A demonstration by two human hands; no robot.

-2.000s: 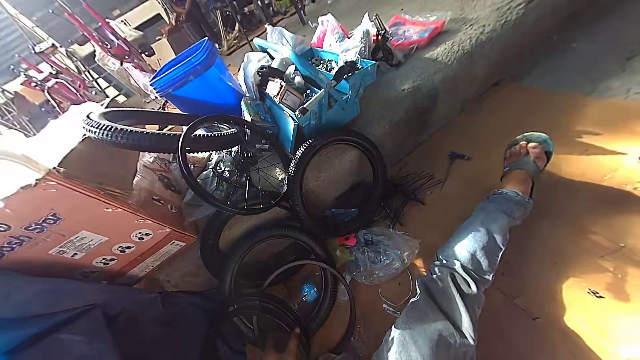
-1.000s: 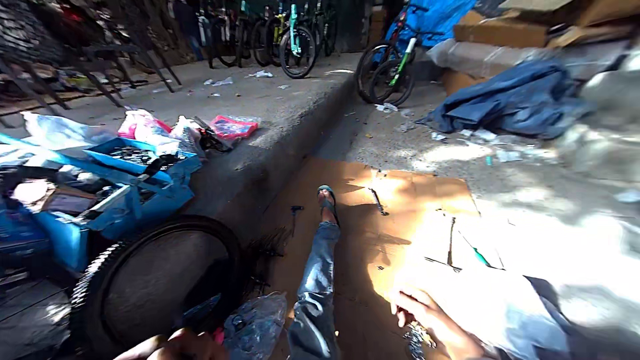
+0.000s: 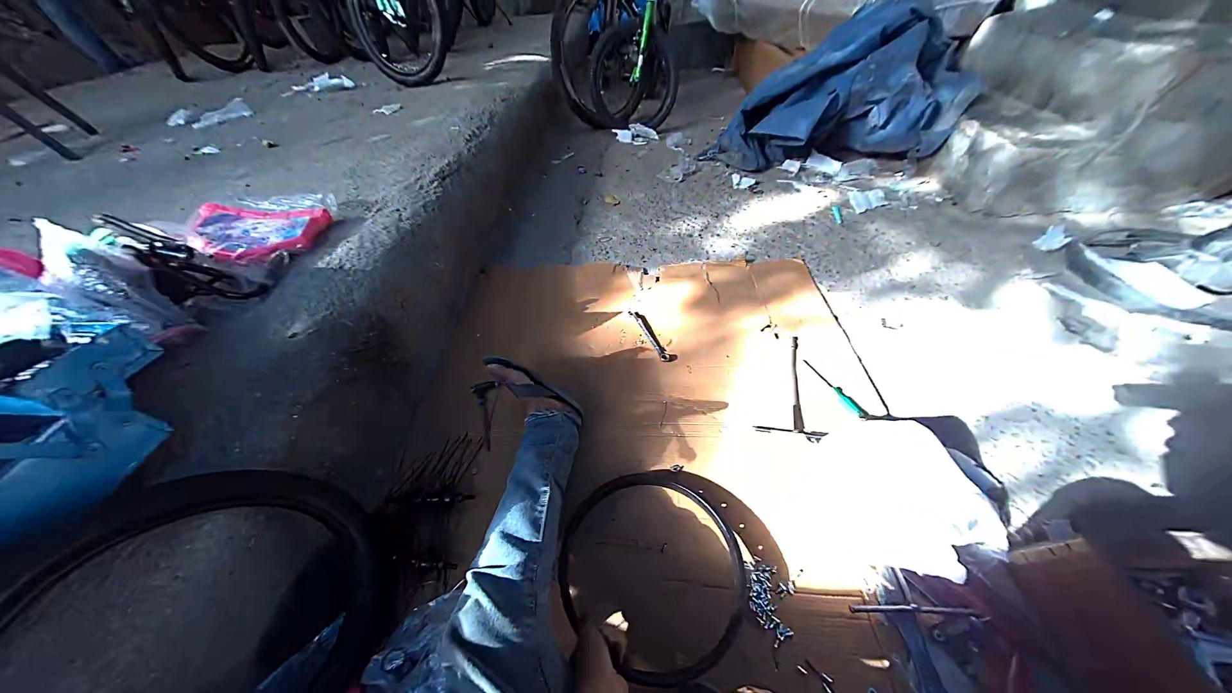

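At the bottom edge, my left hand (image 3: 599, 658) grips the lower left of a bare black bicycle rim (image 3: 736, 553), held over the cardboard sheet beside my jeans-clad leg. Only a sliver of what may be my right hand (image 3: 749, 689) shows at the bottom edge; its grip is hidden. Small silver metal parts (image 3: 767, 602) are piled by the rim's right side. Left of my leg are dark spokes with hubs (image 3: 428, 500) and a black tire (image 3: 318, 496). A wrench (image 3: 653, 337), a T-shaped tool (image 3: 797, 385) and a green-handled screwdriver (image 3: 847, 399) rest on the cardboard.
A concrete ledge (image 3: 423, 183) runs along the left, with a blue toolbox (image 3: 87, 423) and plastic bags (image 3: 96, 274) by it. Bicycles (image 3: 626, 67) stand behind. A blue cloth (image 3: 847, 91) lies at the back right, and white material (image 3: 905, 491) nearer on the right.
My left hand now holds a bare rim over the cardboard, where none showed a second ago. My right hand, over the cardboard's right part then, has dropped almost out of view. The view has swung right.
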